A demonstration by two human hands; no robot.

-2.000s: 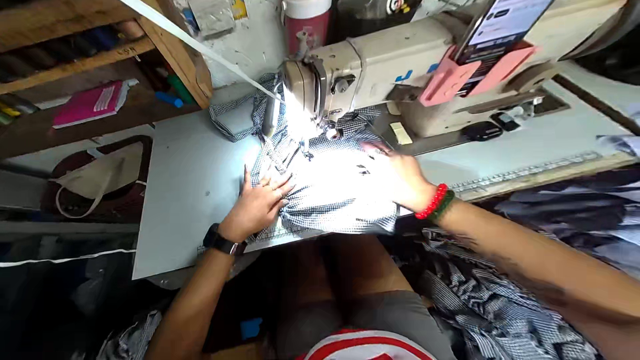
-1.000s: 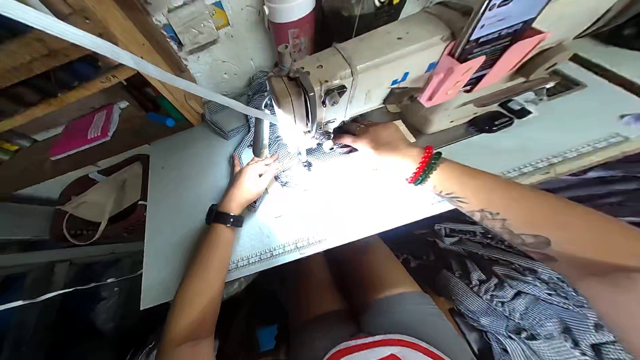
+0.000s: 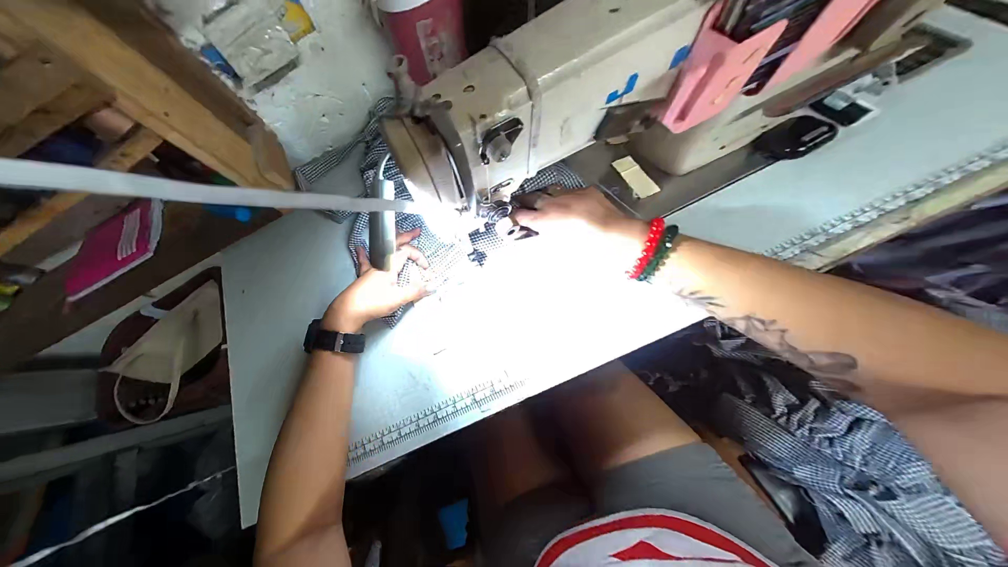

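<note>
A cream sewing machine (image 3: 551,79) stands on a pale work table, its lamp washing out the needle area. Black-and-white checked fabric (image 3: 429,248) lies bunched under and behind the machine head. My left hand (image 3: 386,283), with a black watch at the wrist, rests on the fabric left of the presser foot, fingers spread; whether it pinches the cloth is unclear. My right hand (image 3: 571,216) is on the fabric right of the presser foot, its fingertips partly lost in glare. A white elastic-like band (image 3: 197,193) runs from the left to the machine head.
A printed ruler scale (image 3: 433,417) runs along the table's front edge. A pink holder (image 3: 724,67) is fixed on the machine. More checked fabric (image 3: 874,472) hangs at lower right. Wooden shelves (image 3: 157,87) with a pink notebook (image 3: 114,248) stand left. A red container (image 3: 425,39) is behind the machine.
Two seconds ago the fabric lay spread toward the table's front edge; now it is bunched farther back. Both hands have moved back toward the machine head. The view is closer to the machine.
</note>
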